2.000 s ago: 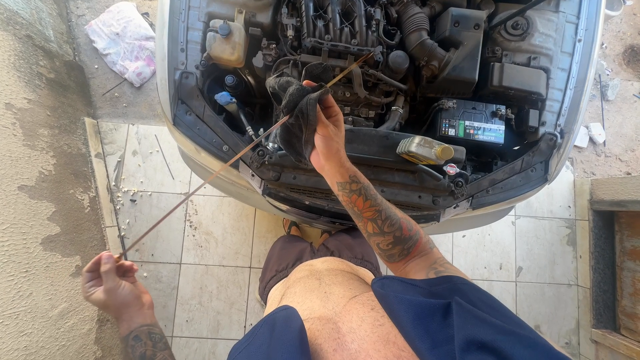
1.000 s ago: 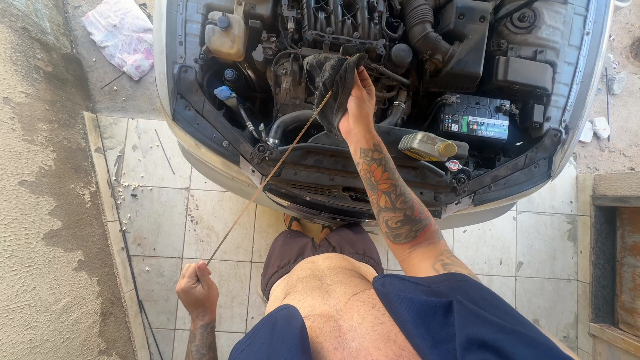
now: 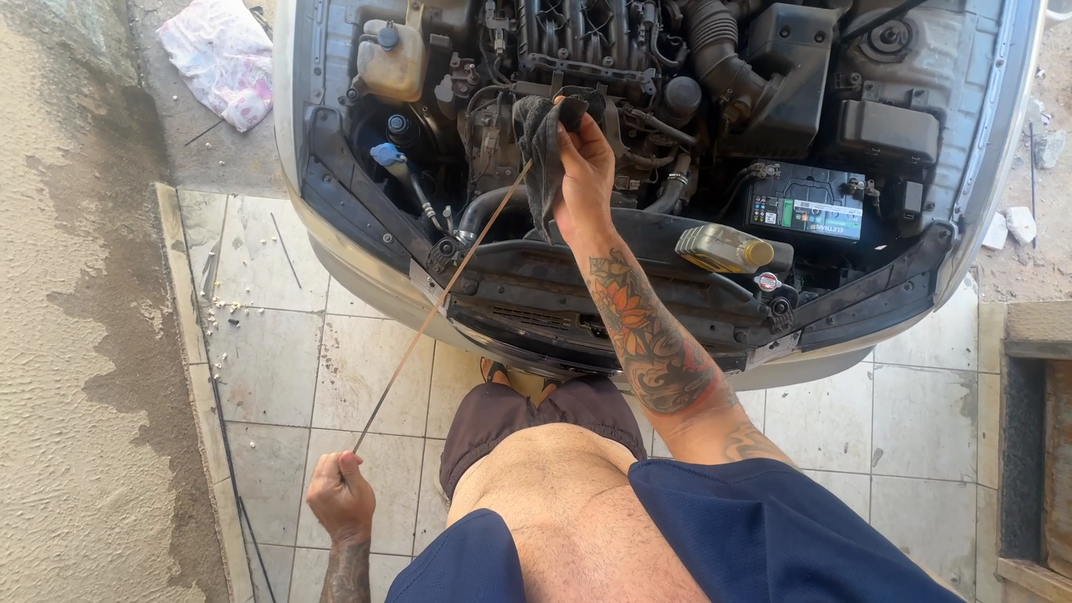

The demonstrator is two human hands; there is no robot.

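My left hand [image 3: 342,496], low at the left over the floor tiles, is closed around one end of a long thin dipstick [image 3: 437,311]. The dipstick slants up to the right, its upper end reaching a dark cloth [image 3: 538,151]. My right hand [image 3: 584,172] grips that cloth above the front of the engine [image 3: 586,38]. Whether the fingers press the dipstick through the cloth cannot be told. A plastic oil bottle [image 3: 722,249] with a yellow cap lies on its side at the front edge of the engine bay, right of my right forearm.
The car battery [image 3: 804,205] sits at the right of the bay, with a coolant reservoir [image 3: 390,63] at the left. A blue-capped filler neck [image 3: 389,156] rises near the left edge. The bumper [image 3: 377,280] is close to my legs. A rough wall [image 3: 75,335] stands at left.
The cloth and my right hand were lower and further left two seconds ago, with the dipstick extending past the cloth. My left hand has moved right and down, and the dipstick now slants more steeply.
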